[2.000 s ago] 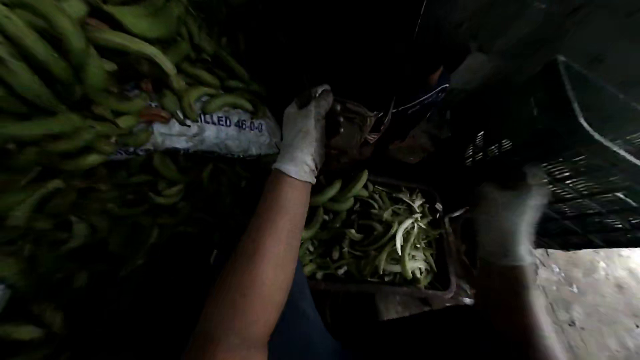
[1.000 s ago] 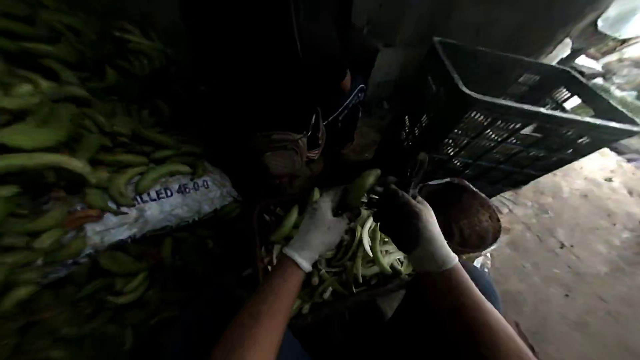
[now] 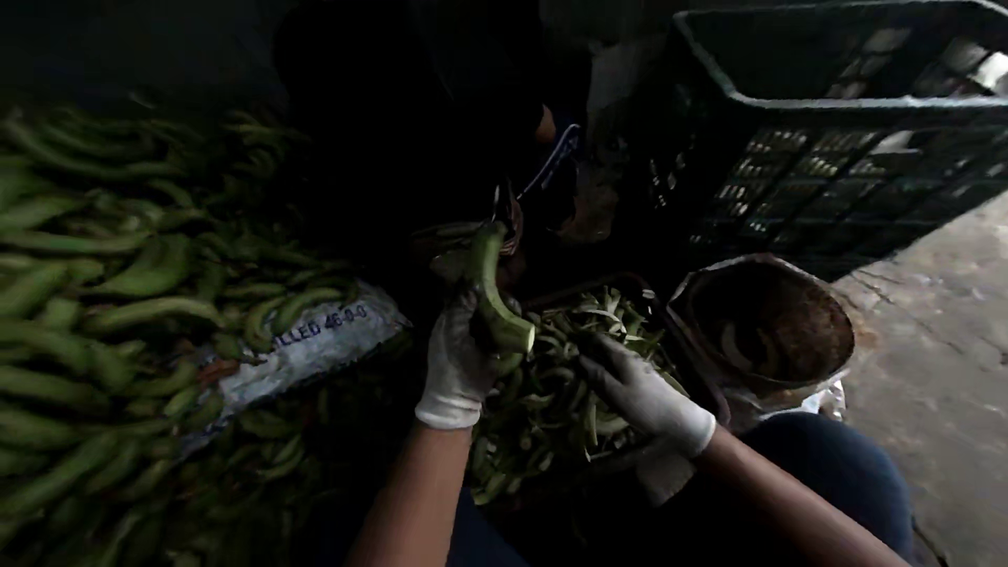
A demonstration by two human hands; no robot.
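My left hand point(image 3: 461, 354), in a white glove with a dark palm, grips a green plantain point(image 3: 494, 295). The plantain stands upright and tilted, its lower end cut pale and a peeled strip running along its side. My right hand point(image 3: 642, 386), gloved the same way, is just right of the plantain, low over a tray of green peels point(image 3: 579, 378). Its fingertips are in shadow, so whether it holds a small tool cannot be told. The tray's dark rim point(image 3: 713, 394) shows at the right.
Many green plantains point(image 3: 150, 315) are heaped at the left around a white printed sack point(image 3: 331, 335). A round, rusty container point(image 3: 768, 323) with a few pieces inside stands right of the tray. Behind it is a dark plastic crate point(image 3: 827, 181). A person's dark-clothed figure sits opposite.
A second ago both hands were together over the peels; now they are apart, with the plantain raised in my left hand. Two seconds ago my right hand was far right by the crate.
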